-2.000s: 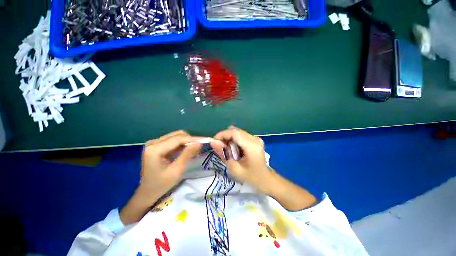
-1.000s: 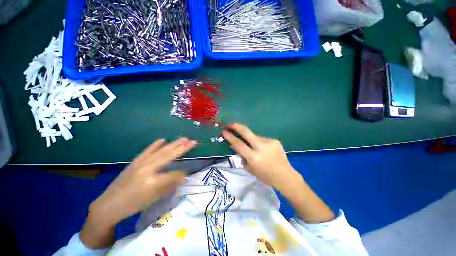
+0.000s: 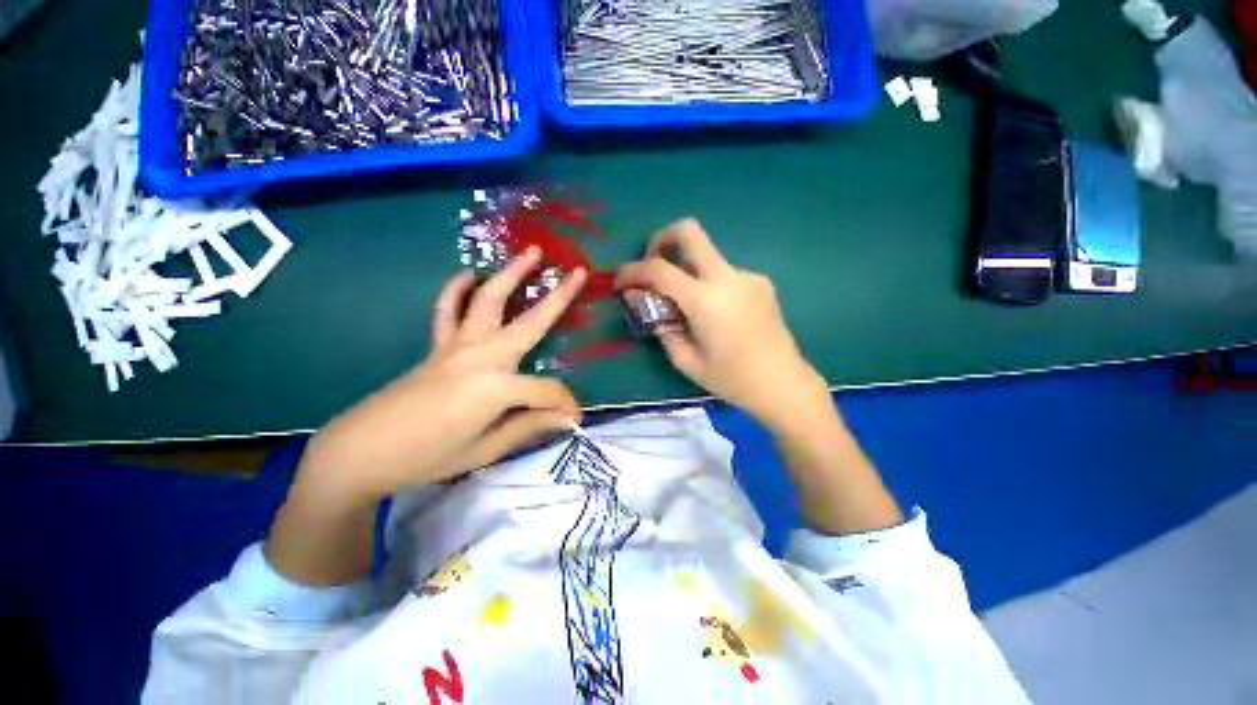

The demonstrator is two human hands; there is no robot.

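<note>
A bundle of red wire leads (image 3: pixel 540 232) with tiny white ends lies on the green bench in front of me. My left hand (image 3: pixel 476 365) is over the bundle's near side, its fingers spread and touching the leads; I see nothing gripped in it. My right hand (image 3: pixel 717 320) is at the bundle's right edge, fingers curled around a dark-silver metal tool (image 3: pixel 648 310). Its thumb and index finger are at the red wire ends; whether they pinch a wire is too small to tell. A few leads lie apart, nearer the bench edge.
White strips (image 3: pixel 138 262) lie in a loose pile at left. A left blue tray (image 3: pixel 345 161) holds short metal parts; a right blue tray (image 3: pixel 717 113) holds long slim pieces. A black case (image 3: pixel 1016 207) and a blue-grey pocket scale (image 3: pixel 1103 214) lie at right, near small white pieces (image 3: pixel 914 97).
My hands were together at the bench edge, then parted, and have now moved forward onto the red leads. The leads are more spread out. The small white strip between my fingers is no longer seen.
</note>
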